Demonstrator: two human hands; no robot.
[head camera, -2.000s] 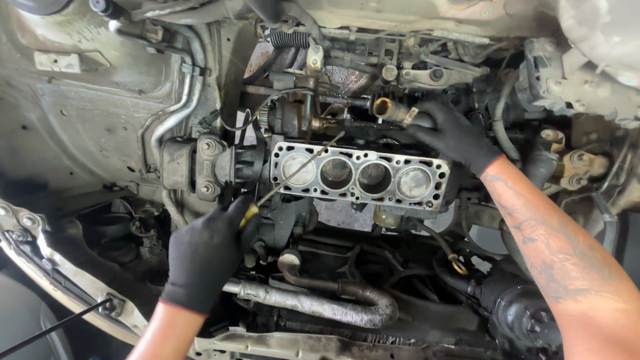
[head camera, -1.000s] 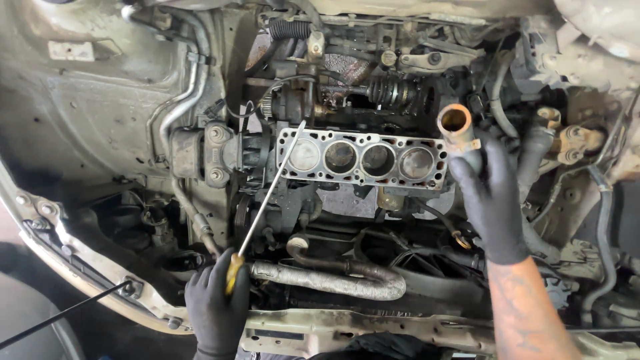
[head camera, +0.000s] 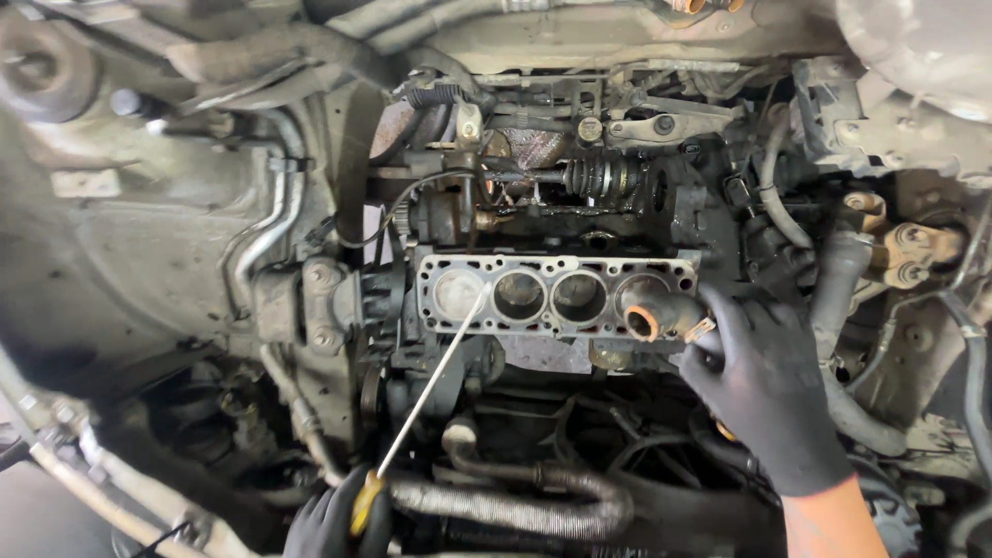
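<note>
Black-gloved, my left hand (head camera: 341, 515) grips the yellow handle of a long screwdriver (head camera: 430, 387) at the bottom. The shaft slants up to the right, its tip over the deck near the two leftmost cylinders of the engine block (head camera: 549, 327). In a black glove too, my right hand (head camera: 763, 380) holds a dark rubber hose (head camera: 674, 314) with a clamp on it. Its open end, orange-brown inside, points left over the block's rightmost cylinder. Whether the hose or the tip touches the block, I cannot tell.
An engine mount (head camera: 322, 306) stands left of the block. Behind the block lies a drive shaft with a ribbed joint boot (head camera: 604, 180). A corrugated metal-coloured pipe (head camera: 511, 508) crosses in front. Rusty bolted bracket parts (head camera: 911, 244) sit at the right, near more hoses.
My right hand first moved the hose from behind the block to its right end; now the hose is over the rightmost cylinder. The screwdriver tip has shifted from the block's upper left edge onto its deck.
</note>
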